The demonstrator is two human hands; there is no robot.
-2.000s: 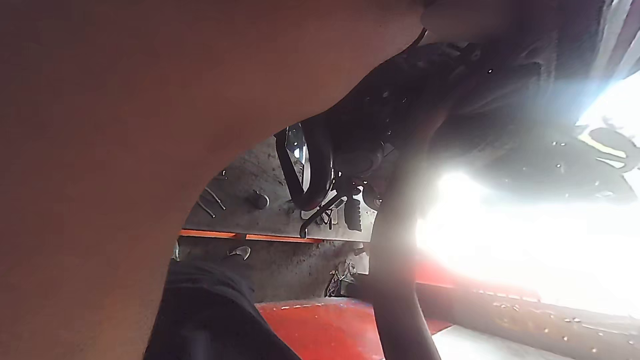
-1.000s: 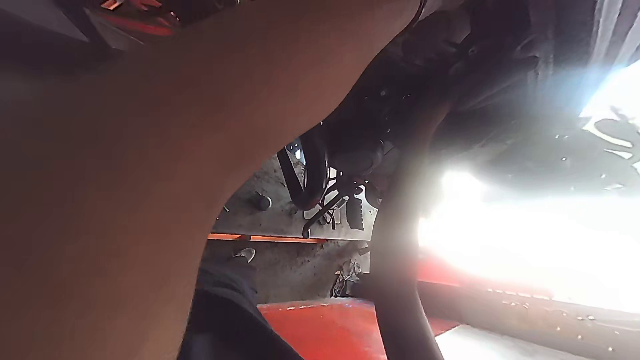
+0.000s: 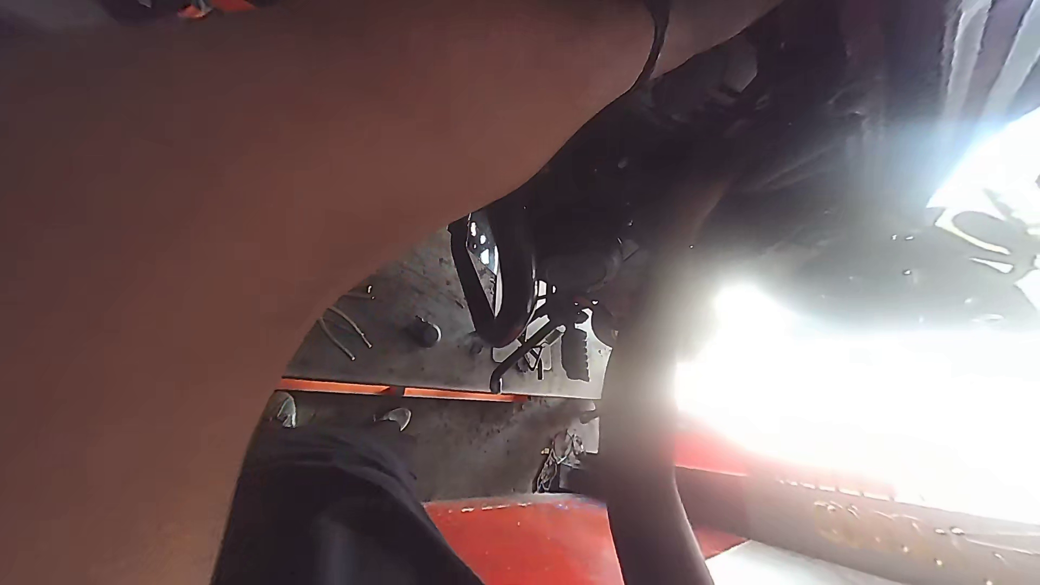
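Note:
A bare forearm, large and close, crosses from the left edge to the top, with a thin dark band (image 3: 655, 45) around its wrist. A second bare forearm (image 3: 650, 455) rises from the bottom centre into the shadow of a dark machine assembly (image 3: 585, 219). Both hands are out of sight, so what they hold or touch cannot be told. Between the arms show a black curved tube or loop (image 3: 513, 284), a thin bent lever (image 3: 524, 357) and a ridged dark piece like a footpeg or pedal (image 3: 575, 353).
Below lies a grey stained floor (image 3: 471, 447) with an orange strip (image 3: 341, 387), a small round dark object (image 3: 425, 331) and thin curved pieces (image 3: 345, 329). Dark-clothed legs (image 3: 325, 504) are at the lower left, beside a red panel (image 3: 520, 536). Strong glare washes out the right side.
The large forearm swung rightward and down, uncovering red things at the upper left, then moved back partly, covering most of that corner again. The second forearm has stayed nearly still.

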